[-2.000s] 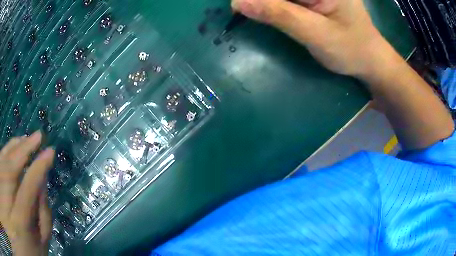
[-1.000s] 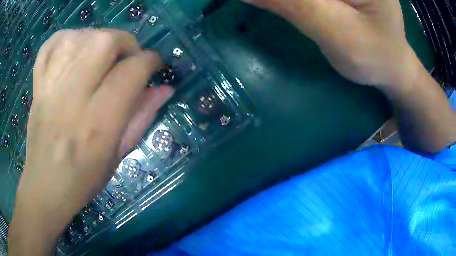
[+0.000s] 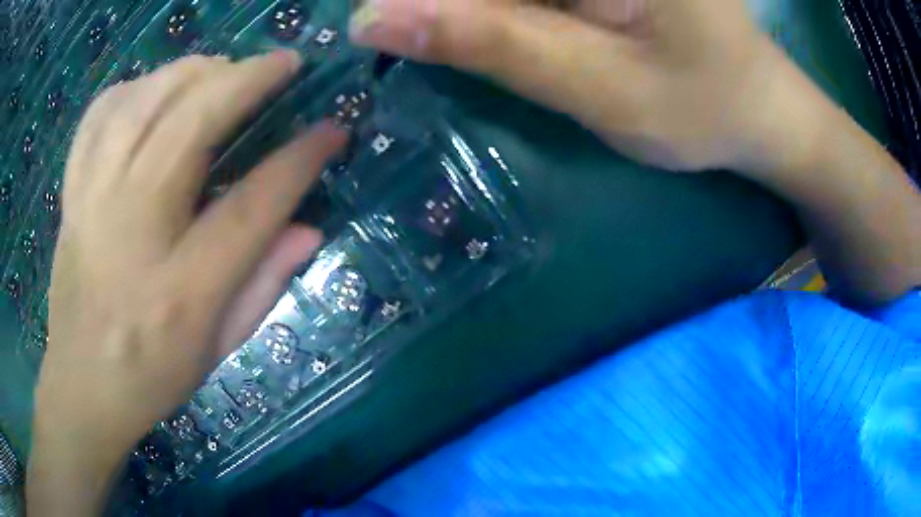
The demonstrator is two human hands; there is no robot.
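Observation:
The clear blister tray (image 3: 404, 265) lies at the left and centre with strong glare, a small circuit assembly (image 3: 346, 288) in each visible pocket. Each has a dotted round end and a small pale square end. My left hand (image 3: 172, 232) is over the tray, fingers spread, the index fingertip at the dark disc of one assembly (image 3: 350, 105). It holds nothing that I can see. My right hand (image 3: 606, 76) is at the top centre, its thumb above the tray's upper right part. A small dark tip shows below the thumb, but most of what the fingers may hold is hidden.
The dark green mat (image 3: 626, 252) extends right of the tray. Dark ridged stacked trays (image 3: 889, 71) stand at the top right edge. My blue smock (image 3: 626, 424) fills the lower right. A pale edge with a yellow mark shows beside my right forearm.
My left hand has moved from the left edge onto the tray, and its fingers have since spread. My right hand has moved left from the black pieces to the tray. The tray appears farther right.

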